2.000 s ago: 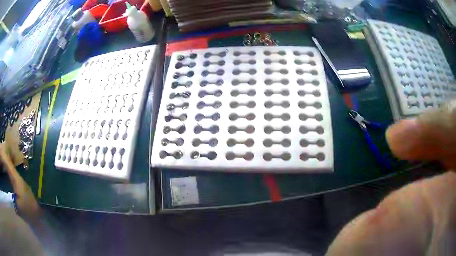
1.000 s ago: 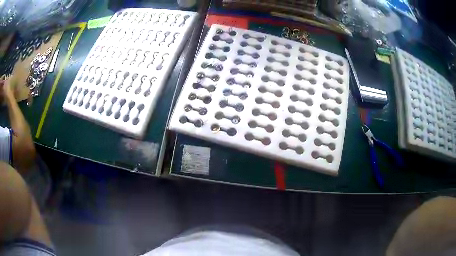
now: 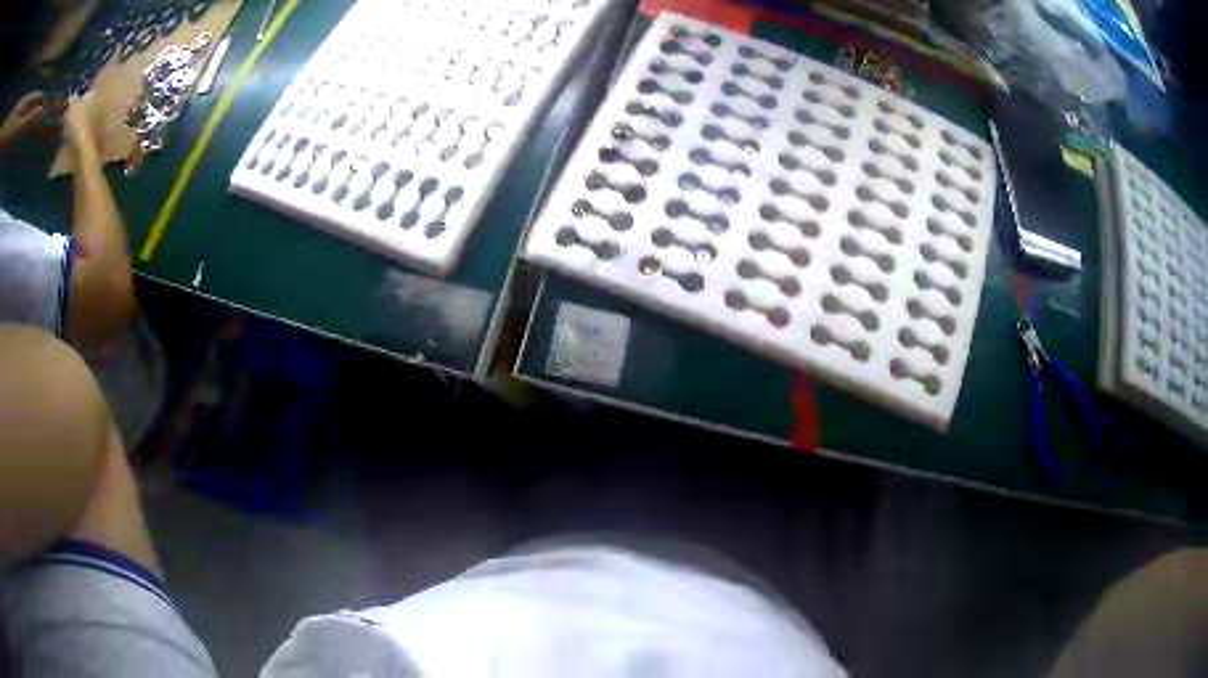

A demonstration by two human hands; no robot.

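Neither of my hands is in view. The large white foam tray (image 3: 868,382) lies at a slant on the green bench, with rows of dumbbell-shaped cut-outs. Small metal pieces sit in its left columns; the right columns look empty. A gold-coloured ring (image 3: 652,266) shows in a cut-out near the front left. Pliers (image 3: 1036,382) with blue handles lie right of the tray, handles spread, with nobody holding them.
A second foam tray (image 3: 347,236) lies left, stacked trays (image 3: 1155,285) far right. A black block with silver edge (image 3: 1049,250), loose rings (image 3: 874,66) and a paper label (image 3: 588,344) surround the main tray. A coworker's arm (image 3: 96,219) is beside metal parts (image 3: 164,93).
The blurred hand at the right two seconds ago is gone from view. The view has turned, so the trays and pliers appear shifted and more tilted. The coworker's hands have moved slightly at the parts.
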